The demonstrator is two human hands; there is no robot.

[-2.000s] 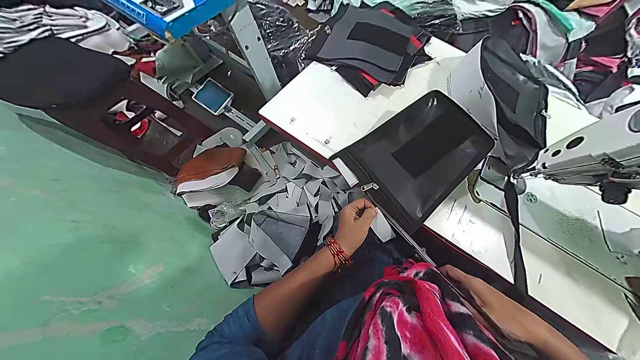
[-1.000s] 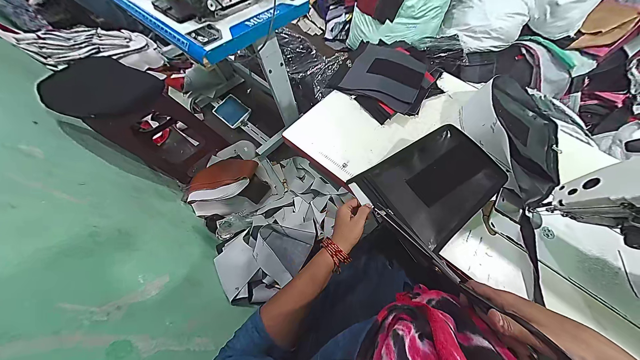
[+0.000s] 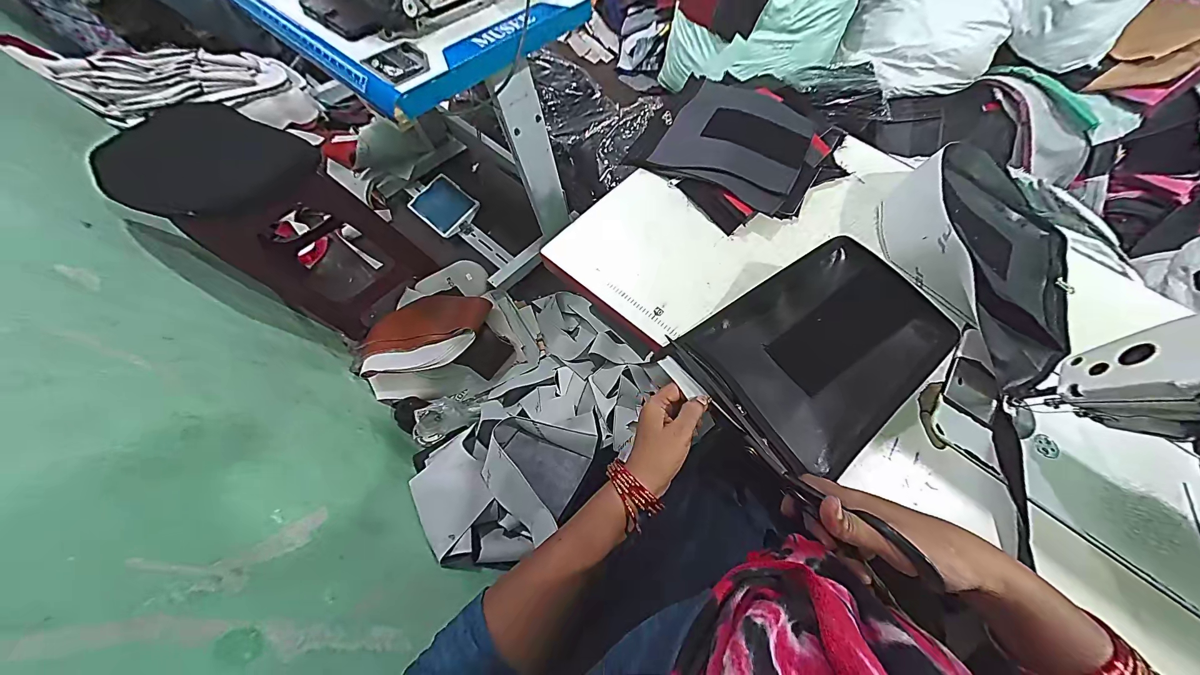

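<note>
My left hand (image 3: 667, 433), wearing a red thread bracelet, pinches a pale strip (image 3: 689, 382) at the near left edge of a black, shiny bag panel (image 3: 848, 281). The panel lies on the white sewing table, with a matte black rectangle (image 3: 839, 342) on it. At the panel's near corner, my right hand (image 3: 853, 530) is closed around what look like black-handled scissors (image 3: 905, 544); their blades are hard to tell from the dark edge. Right of the panel stands a grey and black bag piece (image 3: 998, 262) with a hanging black strap (image 3: 1011, 478).
A sewing machine head (image 3: 1139, 370) is at the right of the white table (image 3: 647, 244). Stacked dark panels (image 3: 741, 145) lie at its far end. Grey offcuts (image 3: 525, 469) heap below left, near a black-topped stool (image 3: 206, 159). A blue-edged machine table (image 3: 487, 47) stands behind.
My right hand has come up to the panel's near corner, with the dark tool's handle showing. My left hand stays at the panel's edge. The view has shifted somewhat.
</note>
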